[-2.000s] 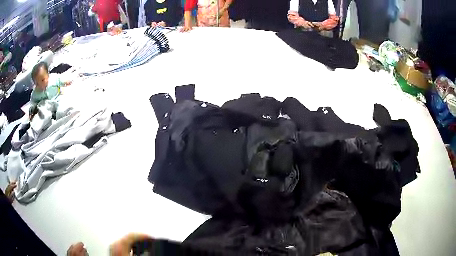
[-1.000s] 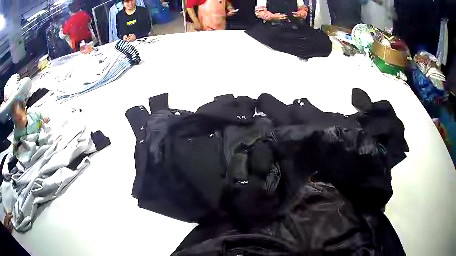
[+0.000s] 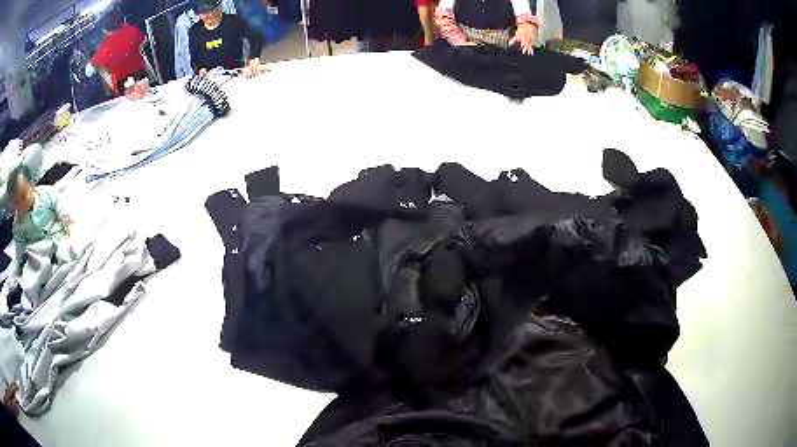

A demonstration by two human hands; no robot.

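Note:
A large heap of black garments (image 3: pixel 332 288) lies on the white table (image 3: pixel 367 113) in front of me. Sleeve ends stick out at its far side, and small white marks show on the cloth. A shiny, wrinkled black lining (image 3: pixel 559 375) faces up at the near part, which runs out of the picture's lower edge. Neither of my hands can be made out in the picture.
Light grey garments (image 3: pixel 79 306) lie at the left beside a baby (image 3: pixel 35 218). Light blue striped garments (image 3: pixel 166 140) are at the far left. A person's hands (image 3: pixel 526 37) are at a dark pile (image 3: pixel 498 70). A cardboard box (image 3: pixel 671 83) stands far right.
The view has swung right, so the garments sit further left. The hands seen at the lower left two seconds ago are gone. The far person's hands have lowered to the dark pile.

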